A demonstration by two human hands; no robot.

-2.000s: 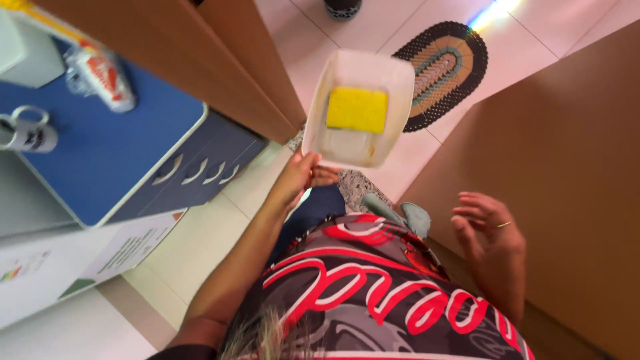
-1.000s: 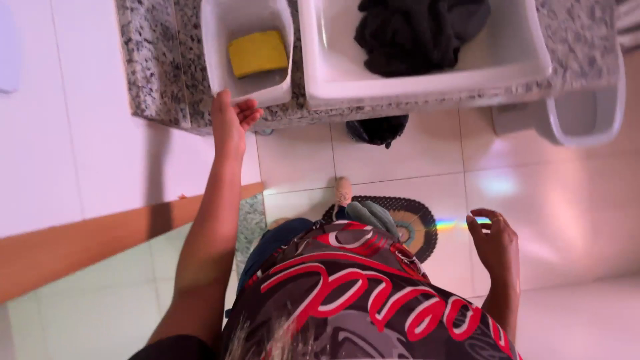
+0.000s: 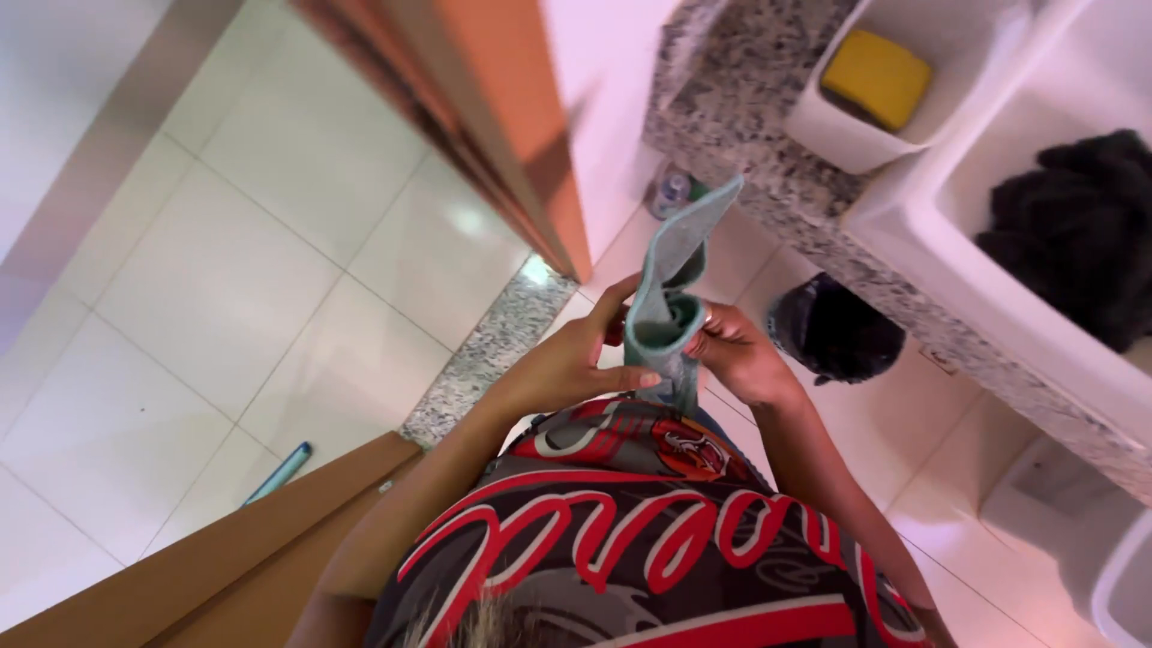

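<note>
A grey-green cloth (image 3: 670, 261), bent into folds, stands upright in front of my waist between both hands. My left hand (image 3: 580, 355) grips its left side, with the thumb across the lower front. On the other side, the fingers of my right hand (image 3: 738, 353) pinch the folded edge; a ring shows on one finger. To the upper right, a yellow sponge (image 3: 877, 79) lies in a white plastic container (image 3: 841, 142) on the granite counter, apart from my hands.
A white sink (image 3: 936, 211) holds dark fabric (image 3: 1075, 238). Beneath the granite counter (image 3: 765, 135) is a black-lined bin (image 3: 837, 328); a can (image 3: 673, 191) stands near the wall. A wooden door frame (image 3: 531, 135) rises at centre left, and a brown door (image 3: 225, 549) lies lower left.
My left hand has left the white container, which rests on the counter. Both hands have come together at my waist and now hold the grey-green cloth. The view has turned considerably.
</note>
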